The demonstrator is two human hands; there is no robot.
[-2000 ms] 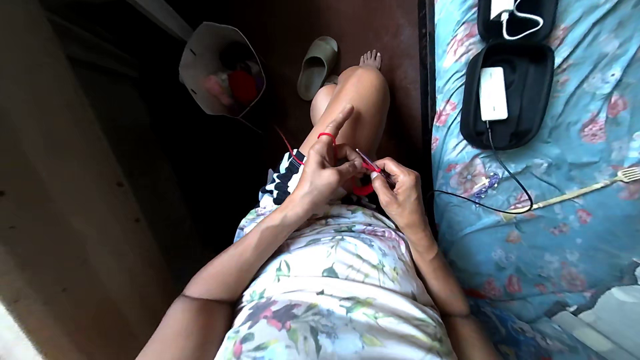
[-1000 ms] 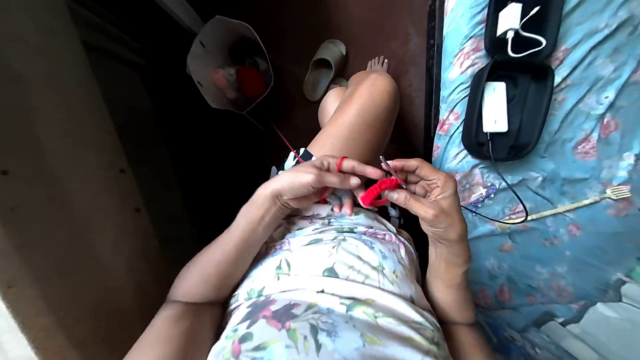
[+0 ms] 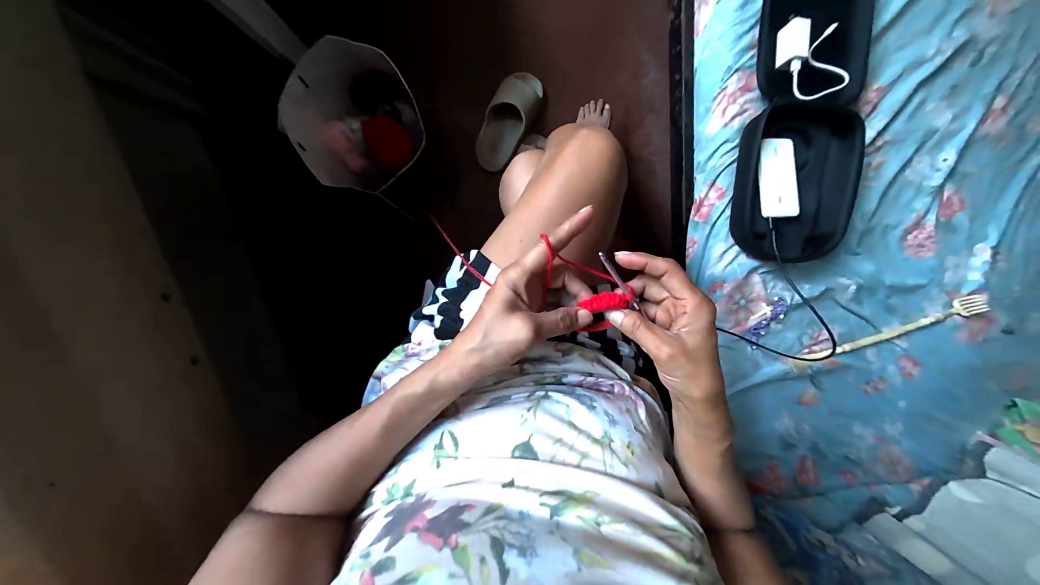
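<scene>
My left hand pinches the left end of a small red crochet piece between thumb and a finger. Red yarn loops around its raised index finger and runs across to the hook. In my right hand is a metal crochet hook, its shaft slanting up and left, while the thumb touches the right end of the red piece. The yarn trails up and left to a pale bin-like container, where a red ball of yarn lies among other items. Both hands are above the lap.
At right, a bed with a blue floral sheet holds an open black case with a white power bank, a white charger, a black cable and a long back scratcher. A slipper lies on the floor.
My left index finger, pointing toward the right hand a second ago, now points up and away with yarn looped round it. The red piece lies more level between both hands.
</scene>
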